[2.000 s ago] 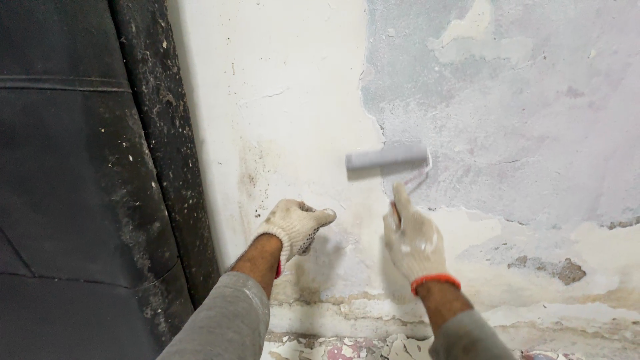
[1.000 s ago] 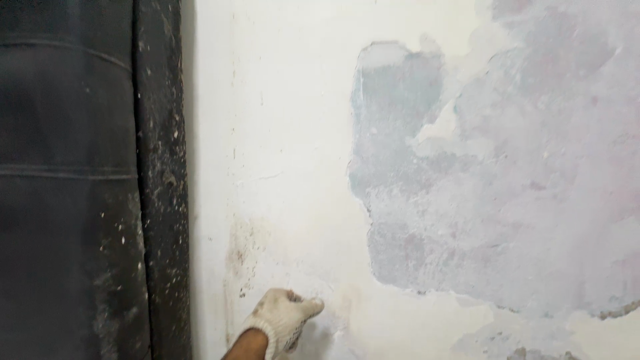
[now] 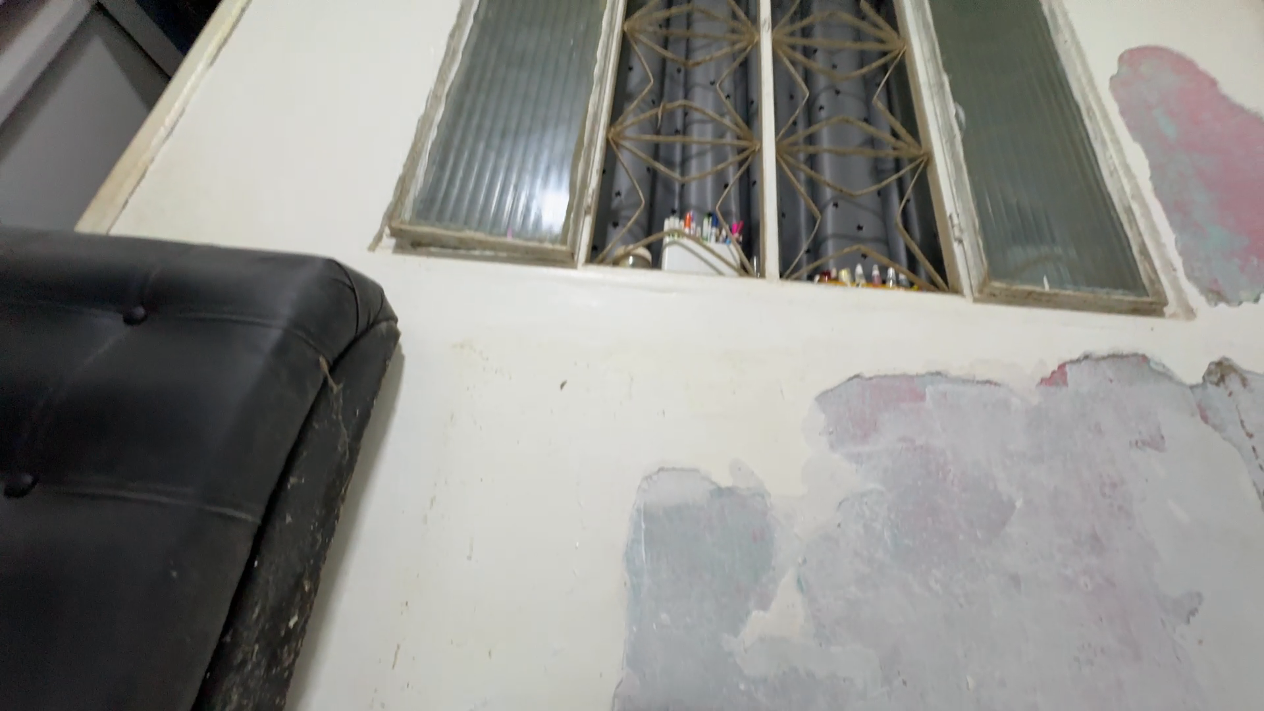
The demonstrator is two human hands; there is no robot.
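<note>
Neither my left hand nor my right hand is in the frame, and the paint roller is out of sight too. Before me stands a cream painted wall (image 3: pixel 513 444) with its top coat gone in places. A large grey and pinkish bare patch (image 3: pixel 938 553) spreads over the lower right. Another patch, pink with some green (image 3: pixel 1195 168), lies at the upper right beside the window. Small dark specks and stains mark the cream paint left of the grey patch.
A black button-tufted upholstered panel (image 3: pixel 128 415) with a scuffed edge stands at the left against the wall. Above, a window has ribbed glass panes (image 3: pixel 509 118), a metal grille (image 3: pixel 691 138) and a dark curtain behind. Pens in a white holder (image 3: pixel 696 252) and small bottles (image 3: pixel 874 276) stand at its sill.
The view has swung up to the window. Two seconds ago my gloved right hand held a paint roller at the wall; both gloved hands have since left the view.
</note>
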